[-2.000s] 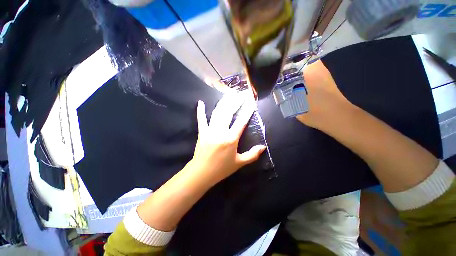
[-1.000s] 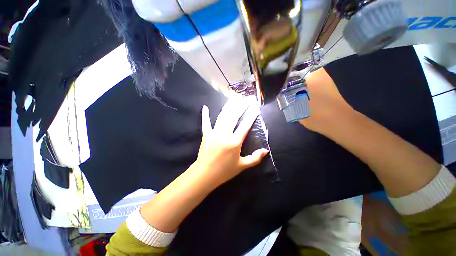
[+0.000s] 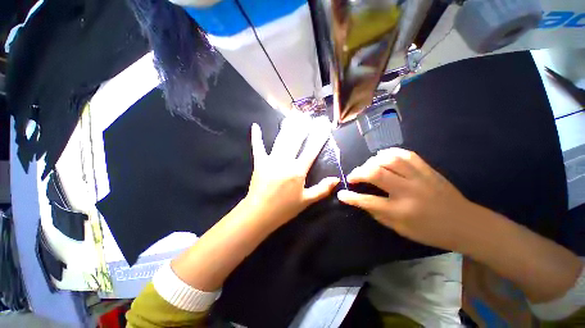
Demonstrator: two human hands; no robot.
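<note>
A large black garment panel (image 3: 173, 173) lies flat under the sewing machine head (image 3: 269, 57). A short pale ladder-like seam line (image 3: 333, 157) runs in it below the needle area. My left hand (image 3: 279, 166) lies on the panel left of this line, fingers spread, fingertips washed out by the lamp light near the presser foot. My right hand (image 3: 410, 198) is at the lower end of the line, thumb and index finger close together, pinching the panel or a thread there. The needle is hidden by glare. A grey ribbed attachment (image 3: 383, 128) sits right of the needle area.
A black cloth heap (image 3: 70, 64) lies at the upper left, with a blue-grey thread fringe (image 3: 183, 70) beside the head. Curved black strips (image 3: 67, 214) lie at the left. A printed scale (image 3: 138, 268) runs along the front edge. A dark pointed tool (image 3: 564, 83) lies at the right.
My right hand has come out from behind the grey attachment and moved down toward me to the lower end of the seam line. My left hand has stayed nearly in place.
</note>
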